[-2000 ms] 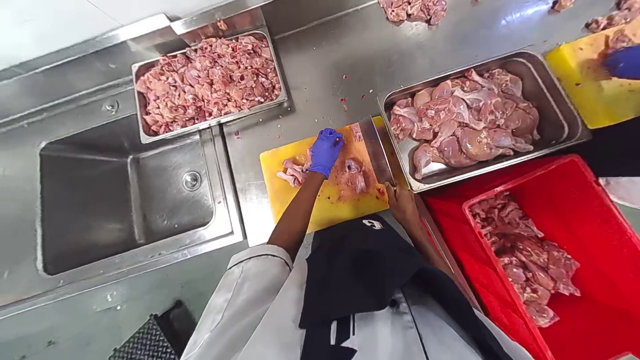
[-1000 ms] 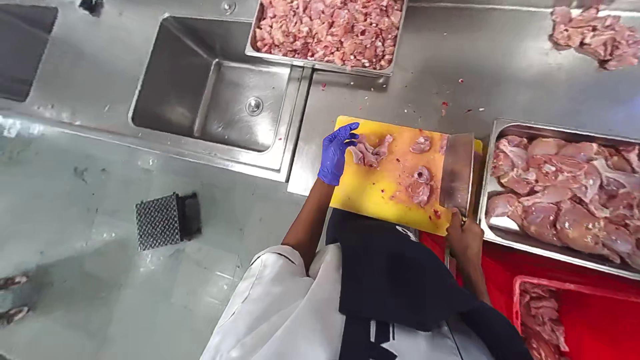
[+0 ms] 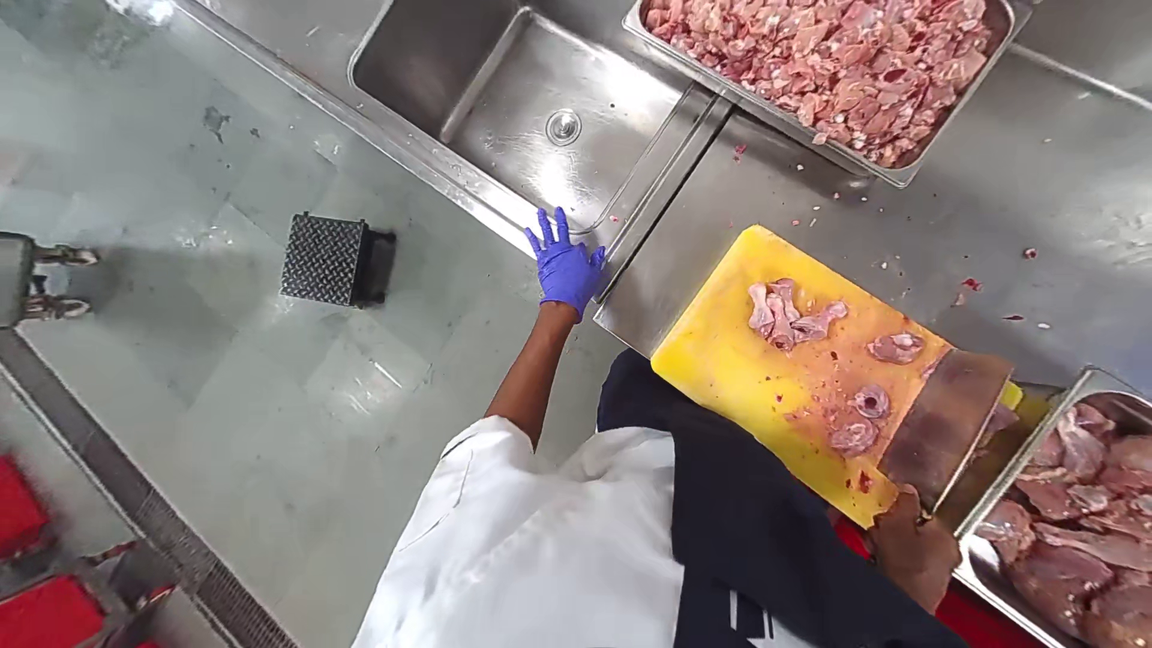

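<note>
My left hand (image 3: 569, 270), in a blue glove, is spread with fingers apart at the sink's front edge and holds nothing. My bare right hand (image 3: 913, 549) grips the handle of a cleaver (image 3: 949, 418), whose broad blade lies over the right end of the yellow cutting board (image 3: 720, 333). Bony raw meat pieces (image 3: 781, 315) lie on the board's left half. Nearer the blade are a small piece (image 3: 895, 347) and two round cut pieces (image 3: 855, 436). Some meat shows partly behind the blade.
A steel pan of chopped meat (image 3: 837, 72) stands beyond the board, beside the steel sink (image 3: 504, 117). Another steel pan with larger raw pieces (image 3: 1071, 504) is at the right, over red plastic. A black textured stool or step (image 3: 324, 259) stands on the floor.
My left hand has moved left, from the meat on the board to the sink's edge. My right hand still holds the cleaver at the board's right end. The view has swung left.
</note>
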